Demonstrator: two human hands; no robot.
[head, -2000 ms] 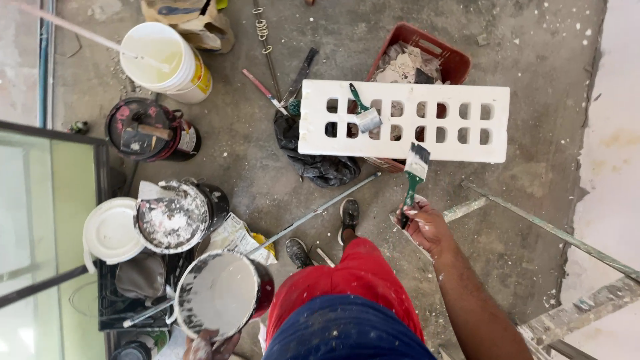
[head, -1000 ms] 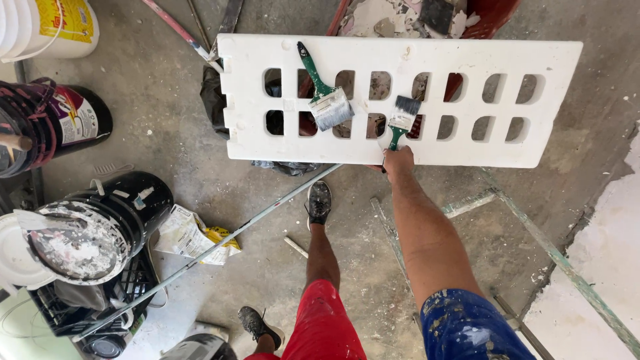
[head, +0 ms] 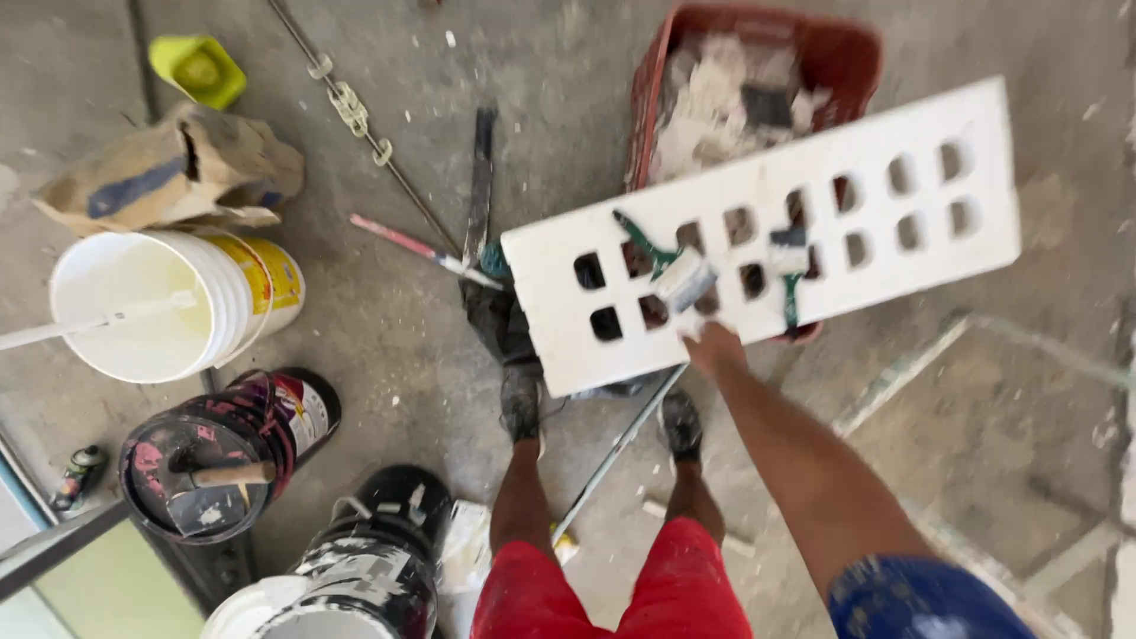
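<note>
My right hand (head: 717,349) is at the near edge of a white board with rows of rounded holes (head: 568,364); blur hides whether its fingers grip the edge. Two paintbrushes lie on the board. One green-handled paintbrush (head: 683,277) with a whitish head rests on its left half, above and left of my hand. The other paintbrush (head: 789,257), dark-tipped with a green handle, lies farther right, its handle end reaching the near edge. My left hand is out of view. Partly under the far side of the board stands a red plastic crate (head: 865,58) holding pale debris.
At the left are a white bucket (head: 217,302) of pale liquid, a paint-stained bucket (head: 191,426) with a scraper on its lid, and black buckets (head: 399,506). A metal rod (head: 612,457) lies between my feet. A metal frame (head: 905,377) stands at the right.
The dark-tipped paintbrush, held in my right hand two seconds ago, now lies on the board. My right hand has left it and moved left along the near edge. The board now sits slanted in view.
</note>
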